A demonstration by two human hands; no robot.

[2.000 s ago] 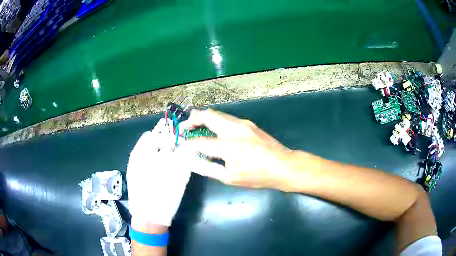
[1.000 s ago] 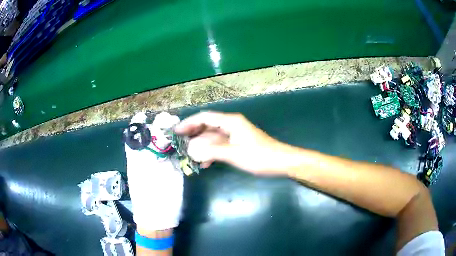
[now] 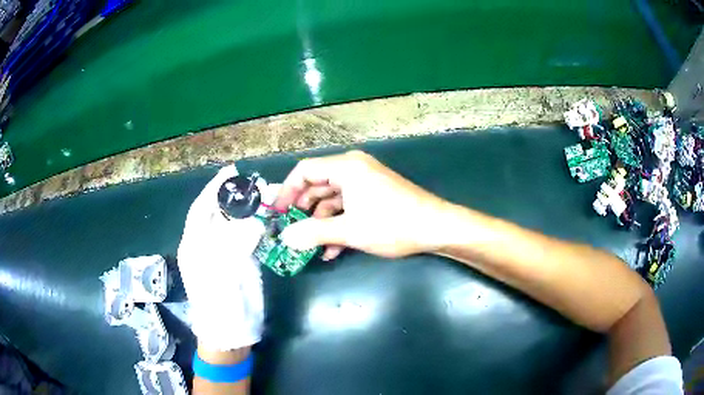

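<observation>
My left hand [image 3: 220, 262], in a white glove with a blue wristband, holds a round black part [image 3: 238, 197] at its fingertips. A metal piece shows on the disc's face. My bare right hand [image 3: 359, 207] holds a green circuit board [image 3: 287, 251] by its upper right edge, just right of the glove. A short red wire [image 3: 272, 207] runs between the black part and the board. Both parts are above the dark bench. The glove's fingertips are partly hidden behind the black part.
White plastic housings [image 3: 143, 279] lie left of my left hand. A tangled pile of wired board assemblies [image 3: 624, 158] lies at the right. A worn pale ledge [image 3: 432, 113] separates the bench from the green conveyor belt [image 3: 463, 46]. Blue-edged trays [image 3: 46, 46] show at the upper left.
The black part has moved slightly right and up. The board has turned so its green, flat face shows. The small item on the belt at the left has moved further left.
</observation>
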